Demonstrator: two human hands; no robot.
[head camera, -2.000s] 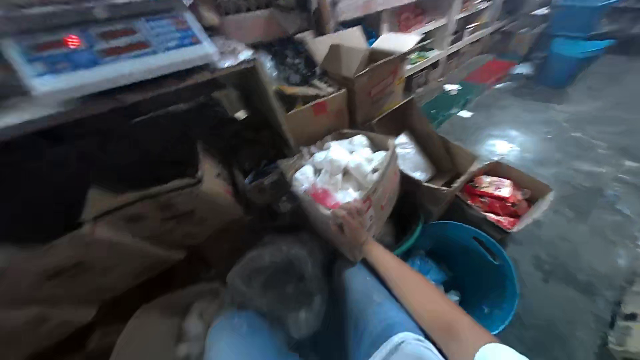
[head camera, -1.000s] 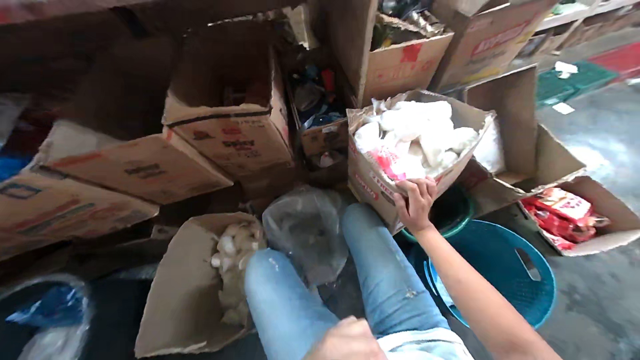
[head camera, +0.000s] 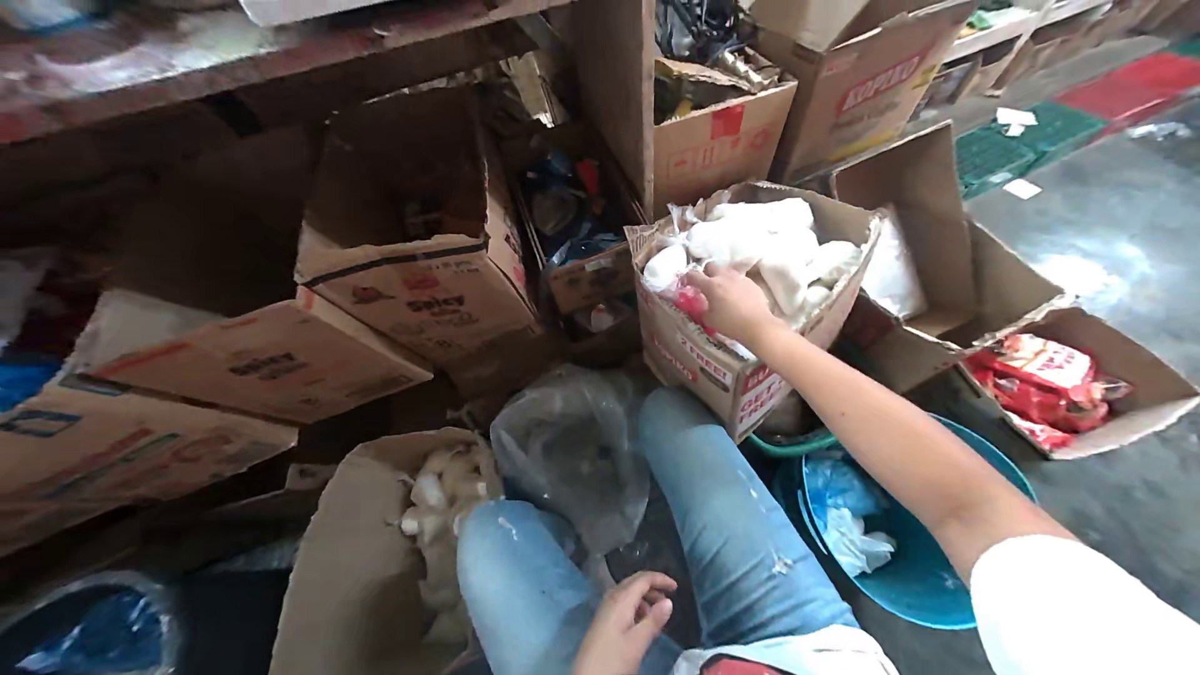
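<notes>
My right hand reaches into an open cardboard box by my right knee, its fingers on a pink-red item at the near side of several white plastic-wrapped bundles. Whether the fingers have closed on it cannot be made out. Over my lap, between the thighs, my left hand is empty with its fingers loosely curled and apart. A clear plastic bag stands open between my knees. To its left, a cardboard box holds small pale bundles.
Open cardboard boxes line the left under a wooden shelf. A blue tub with plastic bags stands right of my legs, beside a box of red packets. Behind are more cartons. A dark bin sits lower left.
My right hand has moved from the near rim of the box of white bundles onto the pink-red item inside. My left hand now shows more fully, fingers apart.
</notes>
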